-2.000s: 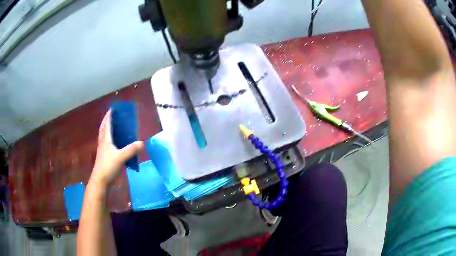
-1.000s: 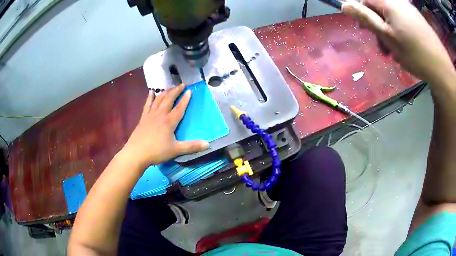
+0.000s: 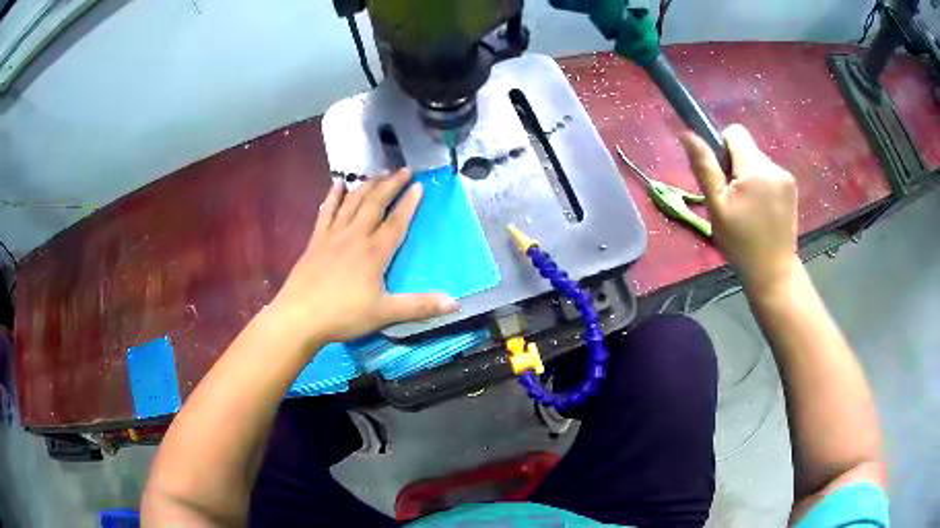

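Observation:
A bright blue plate (image 3: pixel 443 242) lies flat on the light grey drill press table (image 3: pixel 577 242). My left hand (image 3: pixel 356 258) presses on its left side with fingers spread and the thumb along its near edge. The drill chuck (image 3: pixel 450 113) is above the plate's far corner, and the bit tip is at that corner; whether it touches cannot be told. My right hand (image 3: pixel 752 201) is closed around the end of the grey feed handle (image 3: pixel 689 103), right of the drill head (image 3: pixel 438 46).
Blue plates (image 3: pixel 428 354) are stacked under the table's near edge. A single blue plate (image 3: pixel 154 376) lies on the red bench (image 3: pixel 237 222). A green air blow gun (image 3: pixel 675 204) lies right of the table. A blue segmented coolant hose (image 3: pixel 596 351) curves at the front. A red stool (image 3: pixel 479 483) is below.
A plate was put on the table under my left hand. My right hand has come down and nearer with the feed handle, and the chuck appears lower over the plate's corner.

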